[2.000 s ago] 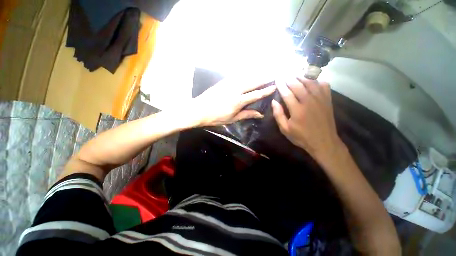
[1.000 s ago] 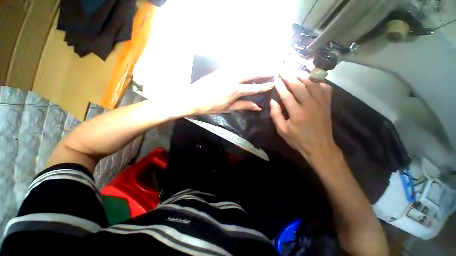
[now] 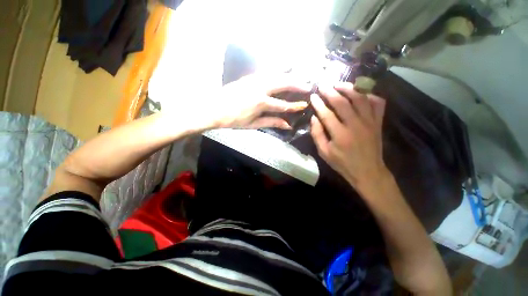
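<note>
A dark panel [image 3: 420,144] lies under both hands and spreads right, hanging over the front table edge. My left hand [image 3: 257,110] holds the material with bent fingers left of the needle area. My right hand [image 3: 350,133] holds it down just in front of the needle area [image 3: 347,60], fingers close together. The fingertips of both hands nearly meet. Lamp glare hides the stitching point and part of the cloth. A small dark piece [image 3: 234,60] shows left of the needle. The sewing machine head [image 3: 399,26] is above.
Dark cut pieces [image 3: 107,34] lie on cardboard [image 3: 35,69] edged with orange tape. The quilted silvery covering [image 3: 35,167] is at left. A red plastic object [image 3: 168,199] and a blue one [image 3: 338,269] are low down. Blue-handled snips [image 3: 476,202] lie at the right end.
The material has shifted under my hands, showing more of the white table edge in front of my left hand. My left fingers are more bent. The camera view has shifted slightly.
</note>
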